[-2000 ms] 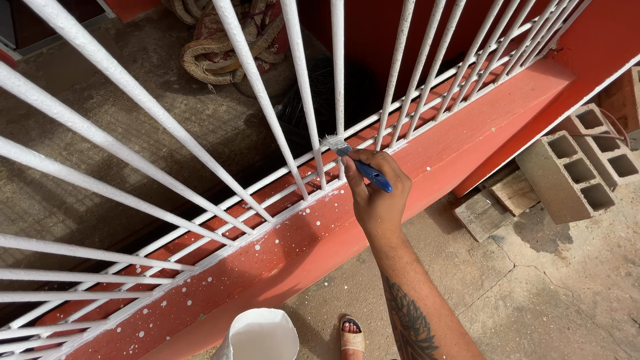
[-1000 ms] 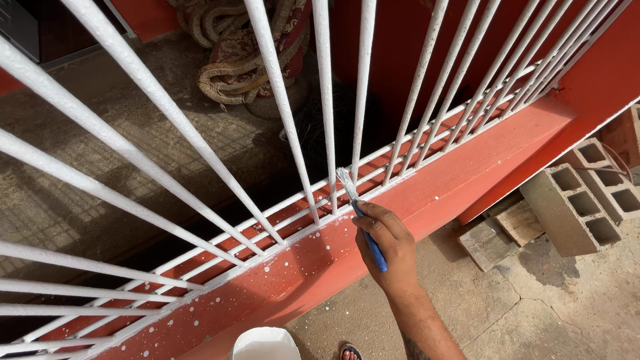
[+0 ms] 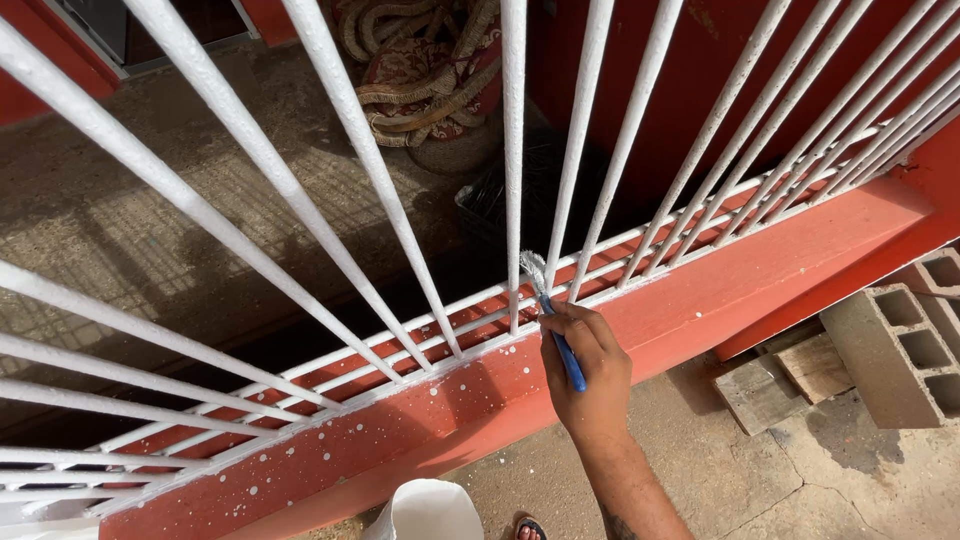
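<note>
My right hand (image 3: 589,360) grips a paintbrush (image 3: 564,345) by its blue handle. The brush's whitish bristles point up and away from me, beside a white metal bar (image 3: 513,165) of the railing, just above the lower rails. Whether the bristles touch the bar I cannot tell. The bars stand on a red masonry ledge (image 3: 420,405) spotted with white drops, with a white strip along their feet. A white container (image 3: 435,514), open at the top, is at the bottom of the view. My left hand is not in view.
Hollow concrete blocks (image 3: 874,360) and wooden boards (image 3: 757,394) lie on the cracked floor at the right. Behind the bars is a heap of patterned fabric and woven trim (image 3: 427,82), near a dark crate. A sandaled foot (image 3: 529,529) shows at the bottom edge.
My right hand keeps hold of the paintbrush. Its bristles have shifted from one bar's foot to beside a neighbouring bar on the left. The view has moved closer to the railing.
</note>
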